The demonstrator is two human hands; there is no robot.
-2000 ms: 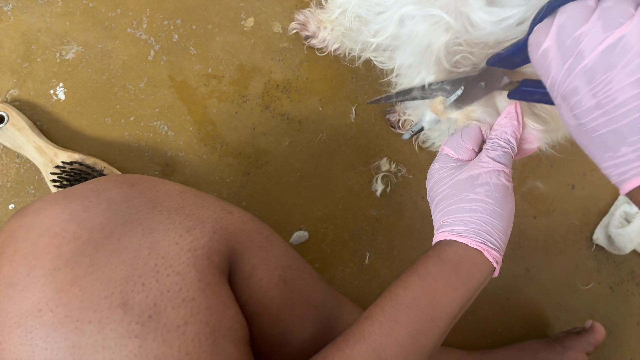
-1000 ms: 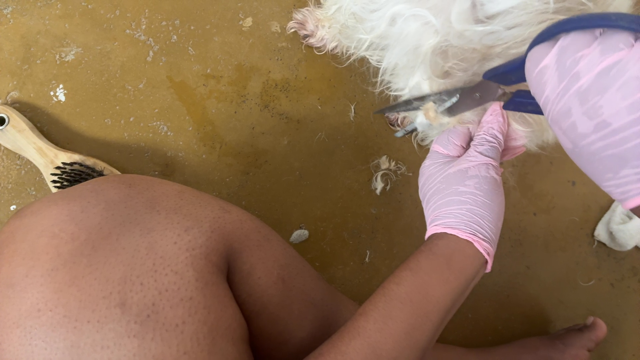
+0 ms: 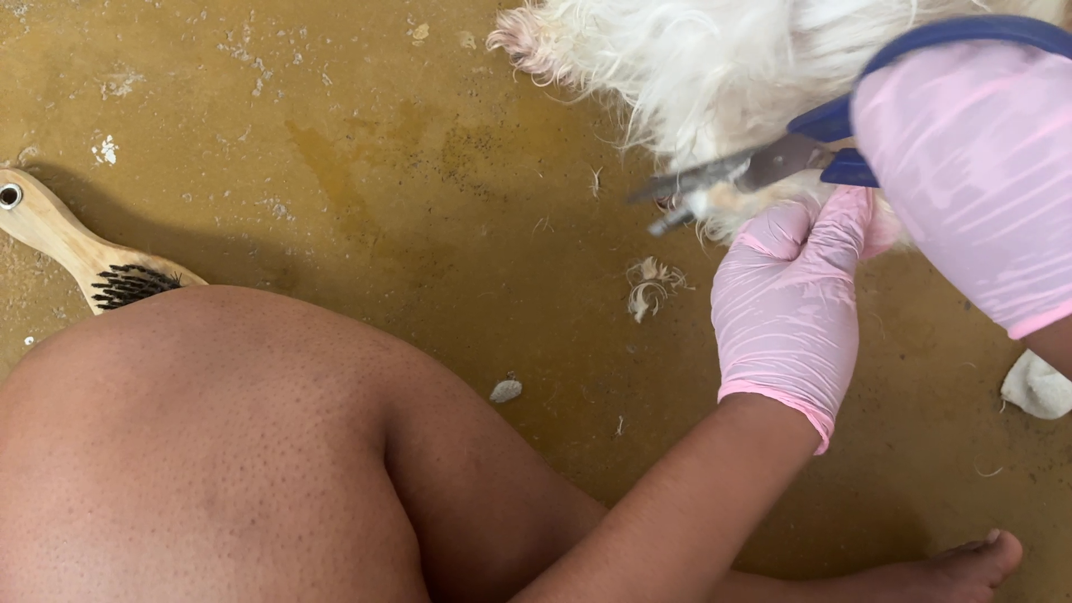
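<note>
A white, long-haired animal point(image 3: 712, 75), probably a dog, lies at the top right, its head out of view. My left hand point(image 3: 787, 293), in a pink glove, grips its furry leg point(image 3: 754, 197) between thumb and fingers. From the right comes my right hand point(image 3: 971, 167), also gloved in pink and closed around the blue handles of metal scissors point(image 3: 775, 159). The slightly blurred blades point left along the leg and stand a little apart near the paw, which they partly cover. My right fingers are mostly hidden in the handles.
A wooden brush point(image 3: 59, 226) with dark bristles lies at the left, partly behind my bent knee point(image 3: 209, 377). Hair clippings point(image 3: 651, 286) and a small pale piece point(image 3: 506, 390) rest on the stained floor. White cloth point(image 3: 1038, 385) is at the right, above my bare foot point(image 3: 976, 561).
The scissors' blade tips have come closer together, with the upper blade lower than two seconds ago. My left hand keeps its grip on the leg and has shifted only slightly.
</note>
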